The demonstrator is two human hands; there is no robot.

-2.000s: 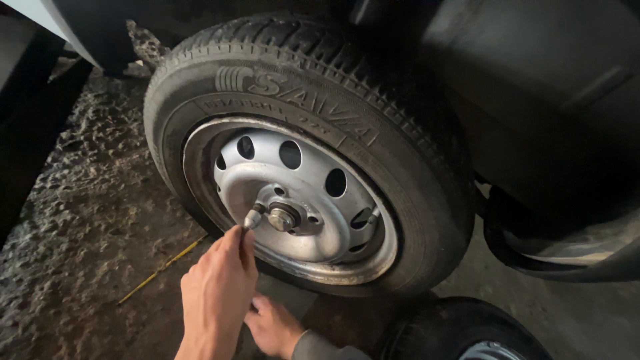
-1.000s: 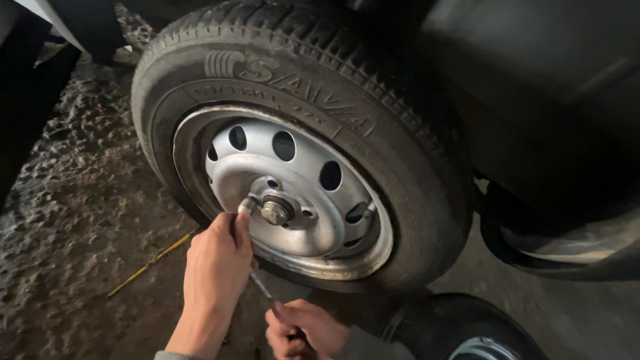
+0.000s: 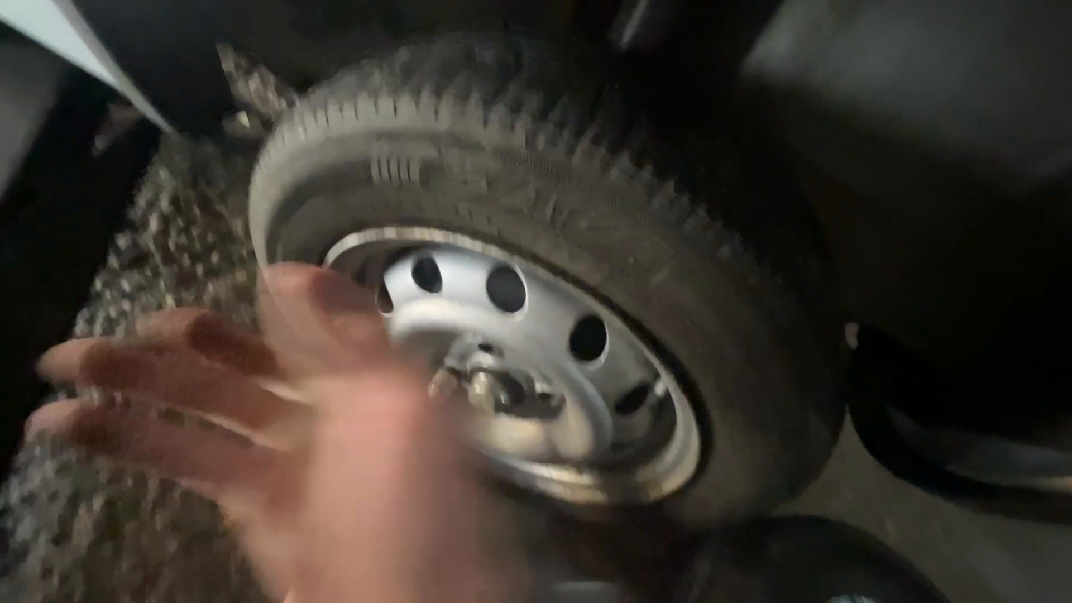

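My left hand (image 3: pixel 360 444), strongly blurred, is in front of the lower left part of the wheel. Its fingers are spread toward the left, and no object shows in it. Behind it stands a silver steel rim (image 3: pixel 544 293) with round holes, fitted with a black rubber tyre (image 3: pixel 729 360). The metal hub centre (image 3: pixel 494 389) shows just right of the hand. Part of the rim's left side is hidden by the hand. My right hand is out of view. Blur and the left hand keep me from telling whether the socket tool is still at the hub.
A second black tyre (image 3: pixel 804 553) lies at the lower right, close to the wheel. Rough dark ground (image 3: pixel 167 251) is at the left. Dark vehicle bodywork (image 3: pixel 938 193) surrounds the wheel above and at the right.
My left hand has let go of the socket tool at the hub and moved left, its fingers now spread. My right hand, earlier on the tool's handle, has gone out of view.
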